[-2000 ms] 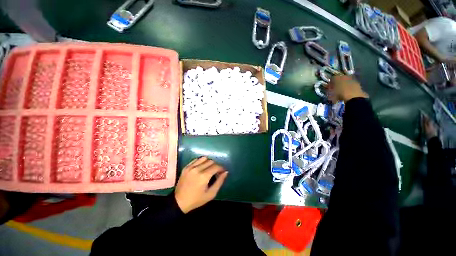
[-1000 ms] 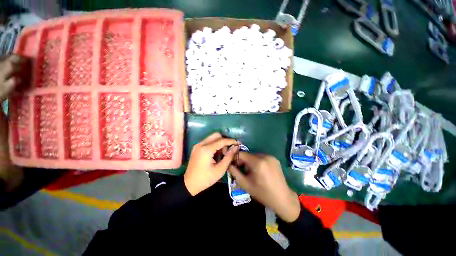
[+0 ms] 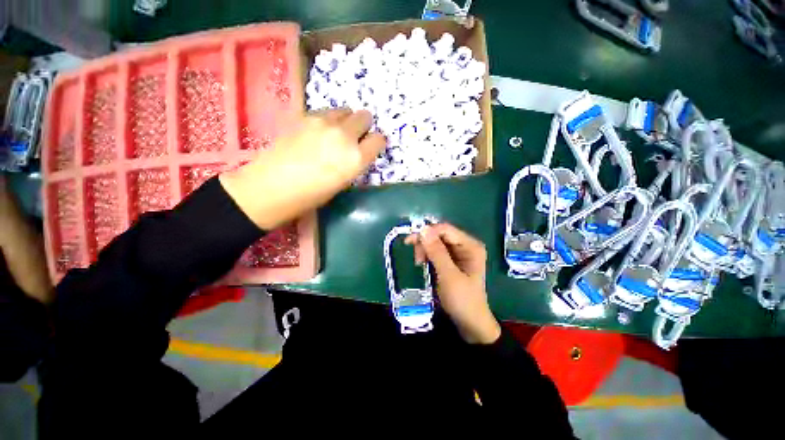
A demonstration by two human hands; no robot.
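Note:
My right hand (image 3: 454,271) pinches the curved top of a grey-white loop (image 3: 411,296), whose blue-banded end hangs toward me at the bench's front edge. A small whitish piece shows at the fingertips; I cannot tell what it is. My left hand (image 3: 323,159) reaches across the pink tray (image 3: 310,236) with its fingertips at the left side of the white collars (image 3: 413,103) in the cardboard box (image 3: 484,51). Whether it grips a collar is not clear.
A tangled pile of blue-banded loops (image 3: 637,284) lies to the right of the box. Single loops (image 3: 621,24) lie beyond on the green bench (image 3: 551,56). A small white ring (image 3: 516,142) lies beside the box. Another person's arm (image 3: 21,241) is at the left edge. A red stool (image 3: 575,365) is below.
My left hand has left the loop and moved up to the collar box. My right hand still holds the loop, now in plainer view. The other person's hand has left the tray's left edge.

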